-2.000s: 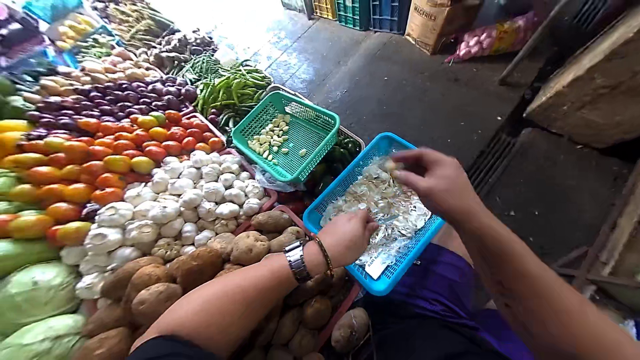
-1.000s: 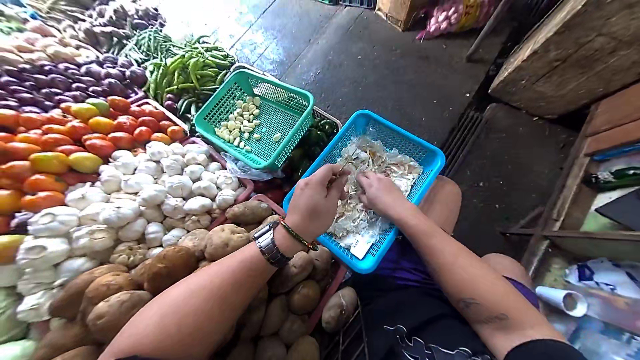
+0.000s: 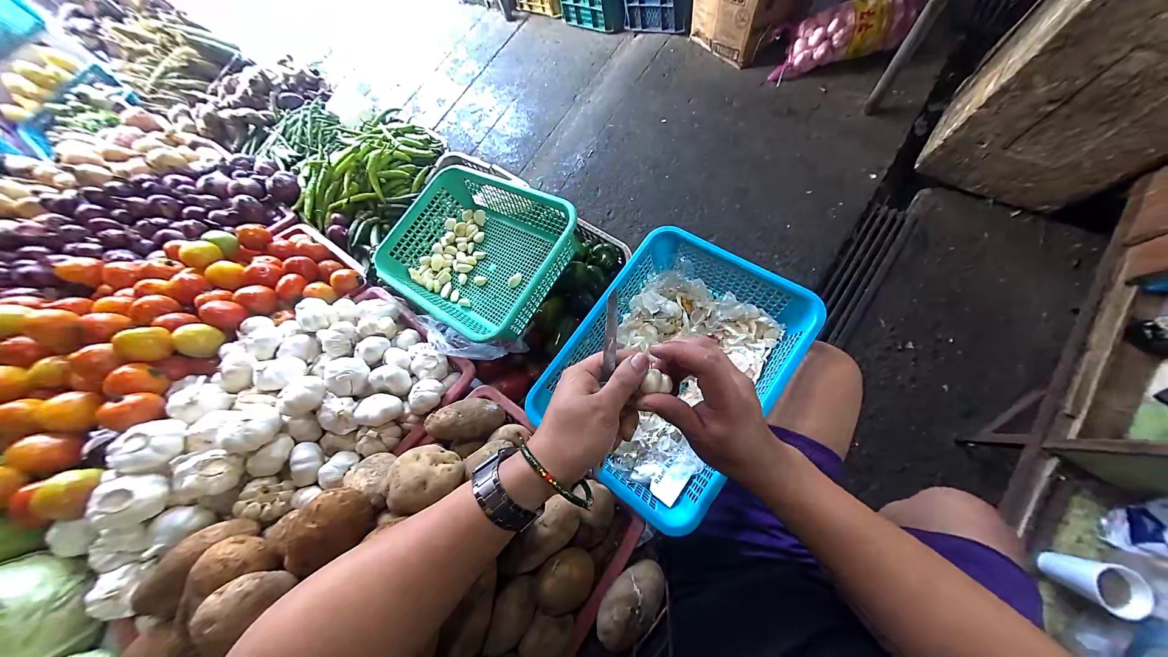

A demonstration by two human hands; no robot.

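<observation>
A knife (image 3: pixel 610 336) points upward from my left hand (image 3: pixel 584 411), its blade showing above the thumb. In my right hand (image 3: pixel 707 392) is a partly peeled garlic bulb (image 3: pixel 655 381), pinched between thumb and fingers and touching the left hand's fingertips. Both hands are over a blue plastic basket (image 3: pixel 789 306) on my lap, which holds papery garlic skins (image 3: pixel 730 324). Beyond it to the left, peeled garlic cloves (image 3: pixel 456 251) lie in a green plastic basket (image 3: pixel 538 219). Palms and lower fingers are partly hidden.
Whole garlic bulbs (image 3: pixel 301 392), potatoes (image 3: pixel 424 476), tomatoes (image 3: pixel 224 313), eggplants (image 3: pixel 182 196) and green chili peppers (image 3: pixel 365 173) are heaped at the left. A floor drain grate (image 3: pixel 867 265) runs right of the blue basket. A wooden block (image 3: pixel 1049 100) and a wooden shelf (image 3: pixel 1095 401) stand at the right.
My hands, earlier down among the skins in the blue basket, are now together above its near left side. The knife blade and a garlic bulb now show between them.
</observation>
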